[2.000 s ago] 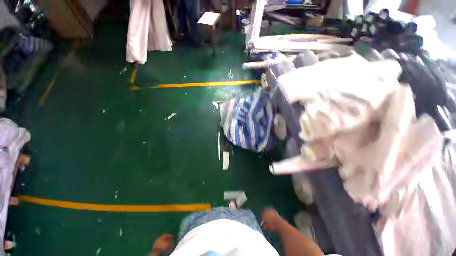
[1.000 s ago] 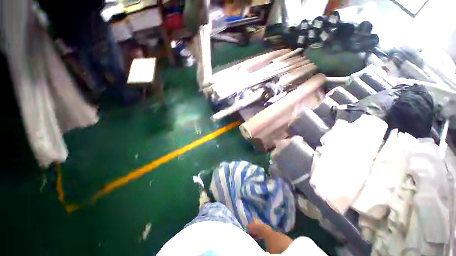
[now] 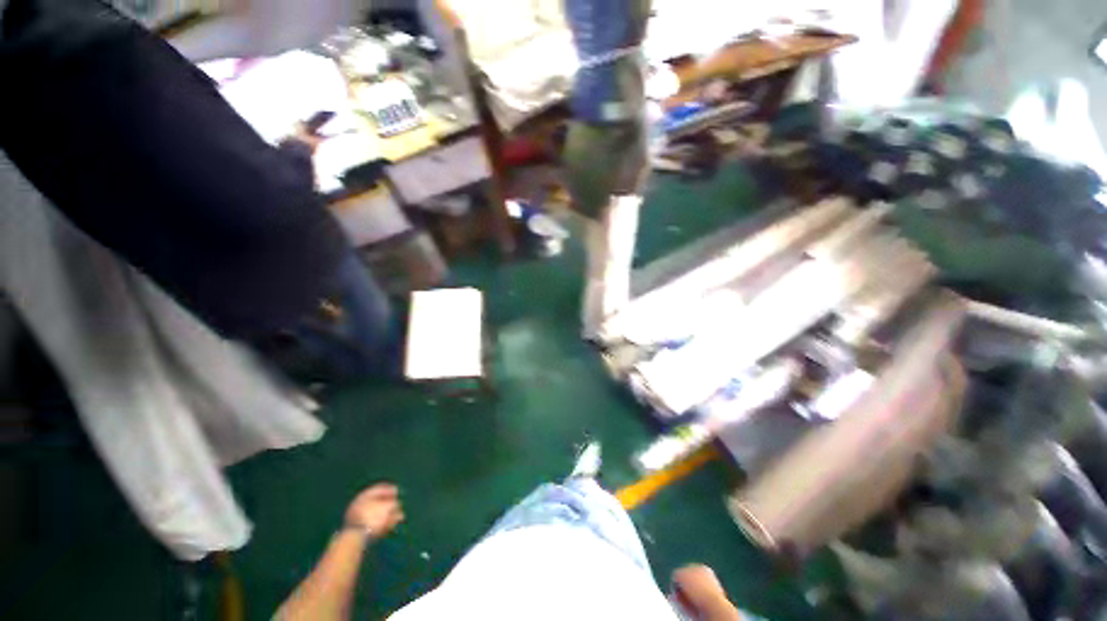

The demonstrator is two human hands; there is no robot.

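My left hand [image 3: 376, 510] hangs at the lower left, over the green floor. It is blurred, seems to hold nothing, and its finger pose is not clear. My right hand [image 3: 702, 591] is at the bottom edge, right of my white top, partly cut off and blurred; its fingers cannot be made out. Nearest in front is a stool [image 3: 446, 334] with a pale rectangular top, out of reach of both hands. Behind it is a desk [image 3: 443, 166] with papers and a calculator [image 3: 391, 112].
A person in dark clothing [image 3: 182, 182] stands at the left by the desk, holding a phone [image 3: 319, 121]. White fabric [image 3: 146, 364] hangs at the left. Long fabric rolls [image 3: 850, 449] lie at the right. A wooden table [image 3: 765, 58] stands behind. A yellow line marks the green floor.
The view has moved forward to the desk and stool, which appear larger. The striped sack and white fabric pile have left view. My left hand has come back into view at the lower left.
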